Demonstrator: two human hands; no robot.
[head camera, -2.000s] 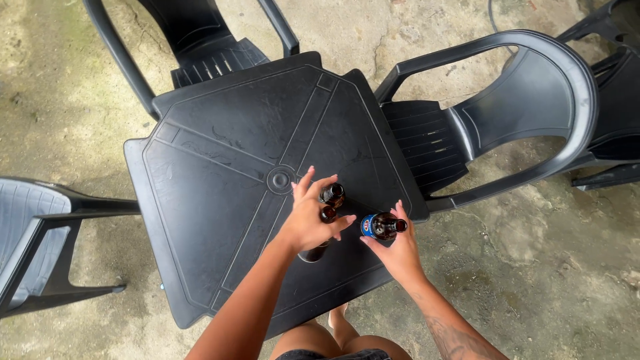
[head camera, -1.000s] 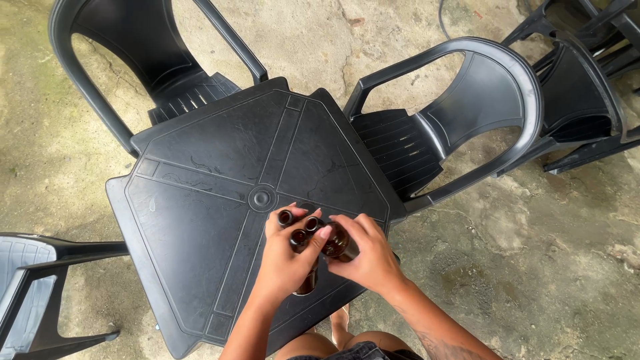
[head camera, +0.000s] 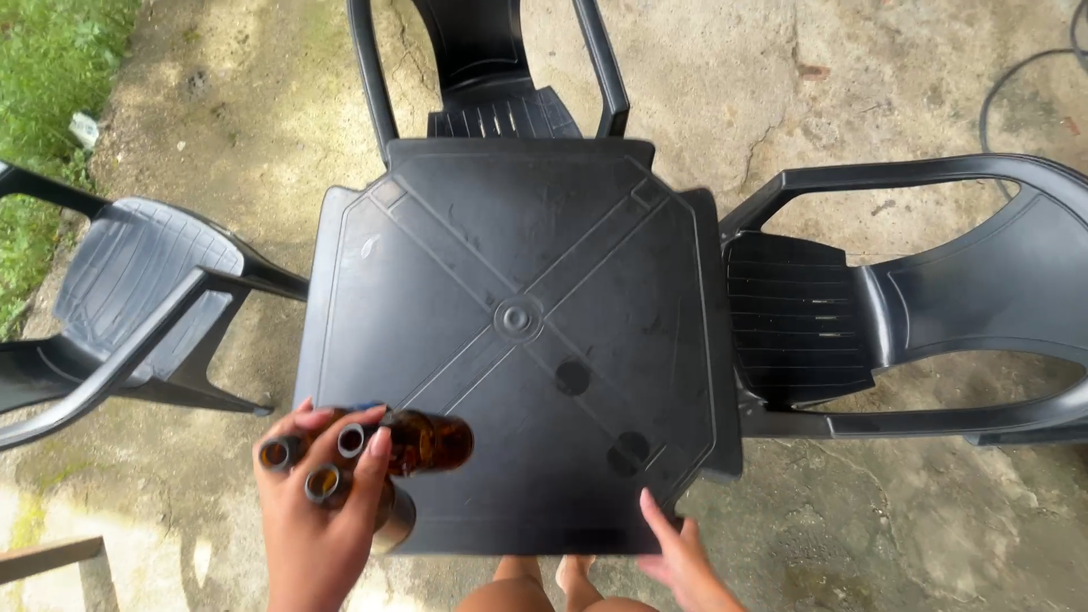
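Note:
My left hand (head camera: 319, 518) is closed around the necks of several brown glass bottles (head camera: 433, 442), over the near left part of the black plastic table (head camera: 518, 255). Their uncapped mouths point up toward me, and one bottle's body leans out to the right. My right hand (head camera: 680, 552) is at the table's near right corner with its fingers apart and no bottle in it; whether it touches the edge is hard to tell. Two dark round marks (head camera: 573, 376) show on the tabletop, right of and below its centre.
Black plastic armchairs stand at the left (head camera: 144, 272), the far side (head camera: 501, 110) and the right (head camera: 799, 314) of the table. A wooden piece (head camera: 51, 557) is at the lower left. Grass (head camera: 51, 85) borders the concrete floor, and a cable (head camera: 986, 110) lies at the upper right.
The bottles, earlier between both hands over the table's near right part, are now all in my left hand farther left. My right hand has let go and moved apart. The view has shifted.

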